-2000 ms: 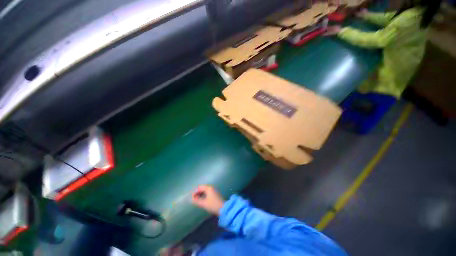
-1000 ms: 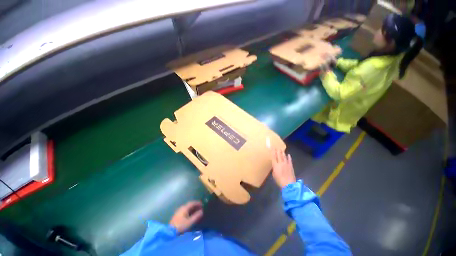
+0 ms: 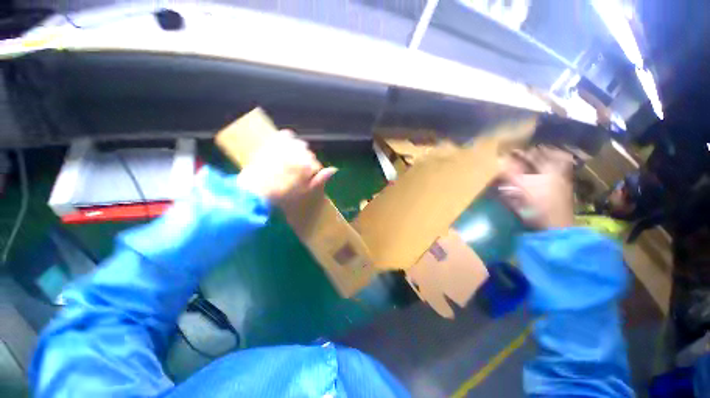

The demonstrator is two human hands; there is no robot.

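The brown mailer box [image 3: 420, 202] is tilted up over the green bench, its panels at angles and partly blurred. Its narrow side [image 3: 335, 247], with a small dark printed mark, faces me. My left hand [image 3: 286, 167] grips the upper part of this narrow side, thumb apart. My right hand [image 3: 541, 186] is blurred at the box's upper right edge; whether its fingers hold the edge cannot be told. A flap with slots hangs at the lower right of the box.
A packed unit [image 3: 136, 179] with white ends and red base lies at left. A black scanner [image 3: 209, 311] with cable lies on the green bench [image 3: 268, 288]. A white shelf [image 3: 296, 66] runs above, with a small black object [image 3: 169, 19]. A person in yellow is at far right, partly hidden.
The box lay flat with its dark brand panel up; now it is lifted and tilted. My left hand has moved up onto its narrow side, and my right hand has moved up and right.
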